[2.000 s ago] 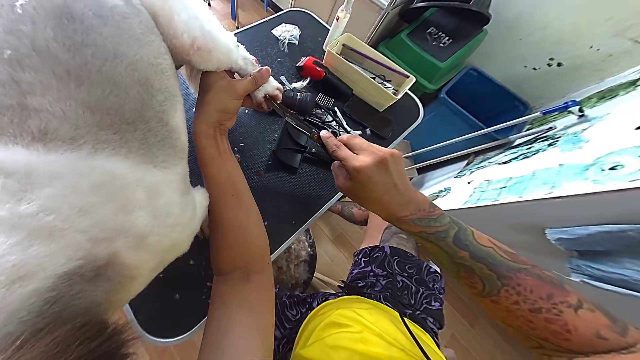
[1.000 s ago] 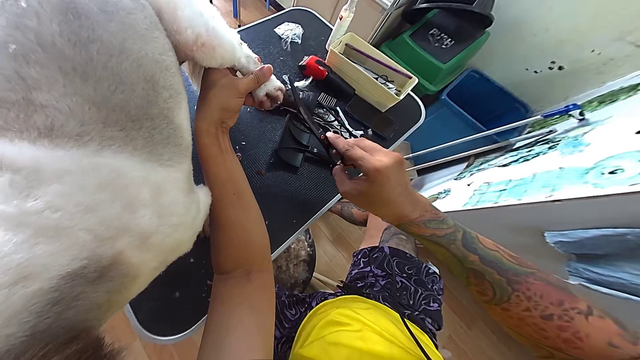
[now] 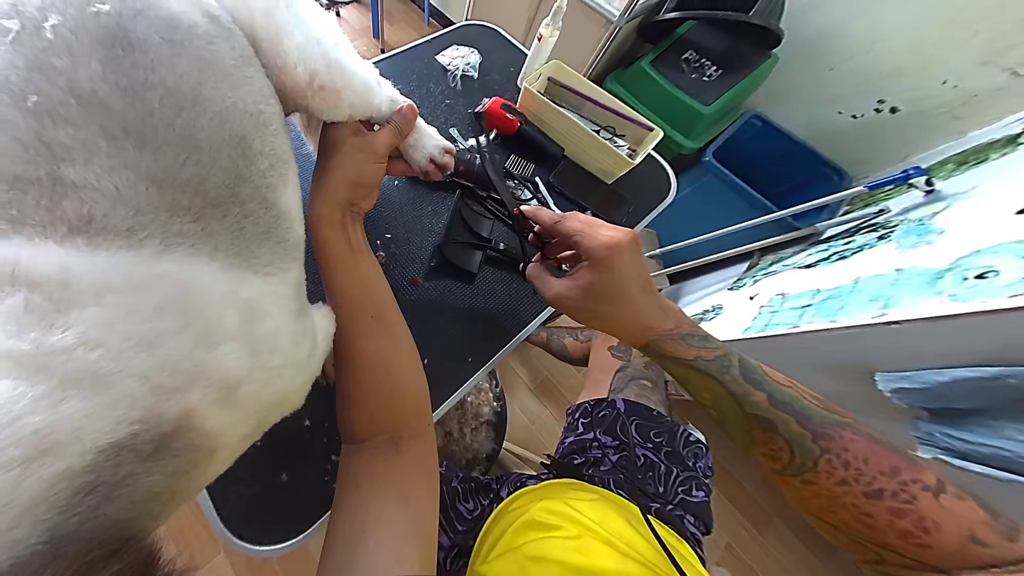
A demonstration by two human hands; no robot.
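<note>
A dog (image 3: 160, 200) with a white and grey clipped coat fills the left side of the head view. My left hand (image 3: 356, 160) is wrapped around its outstretched foreleg just above the white paw (image 3: 430, 152), thumb on top. My right hand (image 3: 588, 260) holds dark grooming scissors (image 3: 502, 188) by the handles, with the blades pointing up beside the paw; a small gap shows between blades and toes. Beneath the scissors lie a black comb attachment (image 3: 518, 166), black tools and a black flat brush-like tool (image 3: 466, 234), partly hidden.
The black grooming table (image 3: 448, 308) has a metal rim. On it are a red and black clipper (image 3: 502, 118), a cream basket (image 3: 584, 120) of tools, a spray bottle (image 3: 546, 36) and a crumpled plastic bag (image 3: 460, 62). Green (image 3: 688, 80) and blue bins (image 3: 776, 168) stand beyond.
The scissors in my right hand have swung from lying across below the paw to pointing upward beside it. My left hand keeps its hold on the leg.
</note>
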